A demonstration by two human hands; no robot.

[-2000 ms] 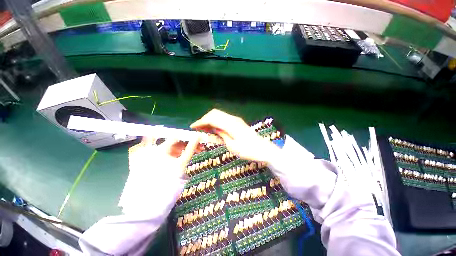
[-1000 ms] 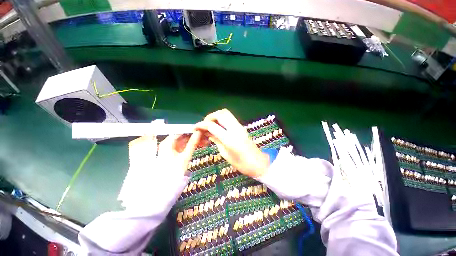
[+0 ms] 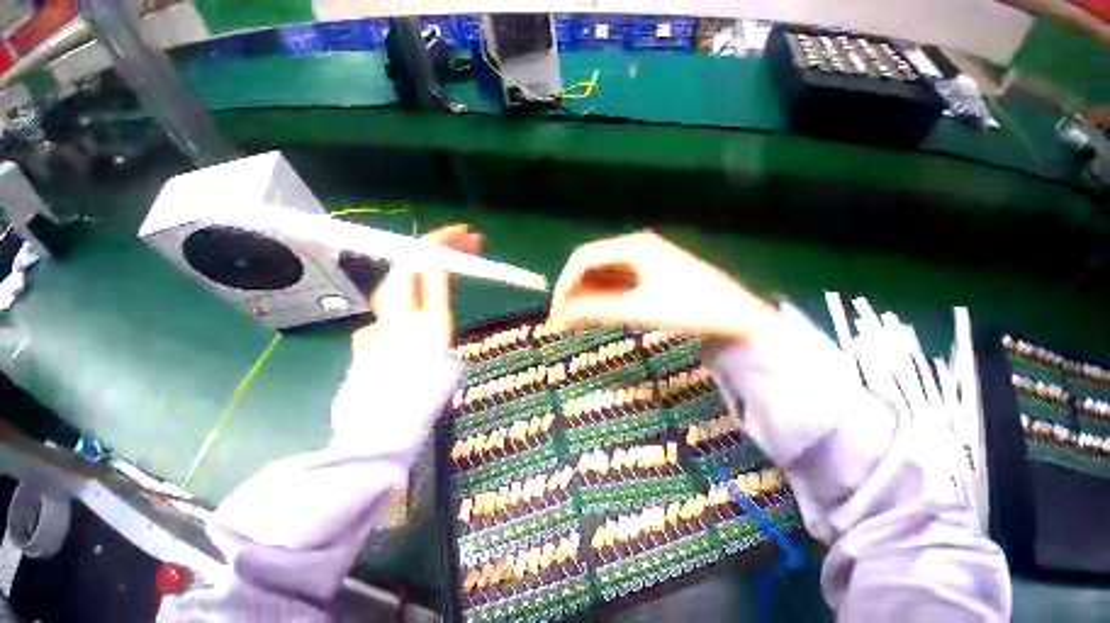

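A long white strip is held in my left hand, above the back left of the main board tray. Its right end tapers down towards my right hand. My right hand is over the tray's back rows, thumb and fingertips together near a pale tab; whether a small piece is between them cannot be told. The black tray holds several rows of green circuit boards with pale tabs sticking up. My right forearm covers part of the tray's right side.
A white air blower stands at the left. Loose white strips lie right of the tray, beside a second black tray with boards. A blue cord runs by my right sleeve. A black box stands on the far bench.
My right hand has come away from the strip to the right and is over the back rows. The strip now tilts down to the right. The view has shifted left.
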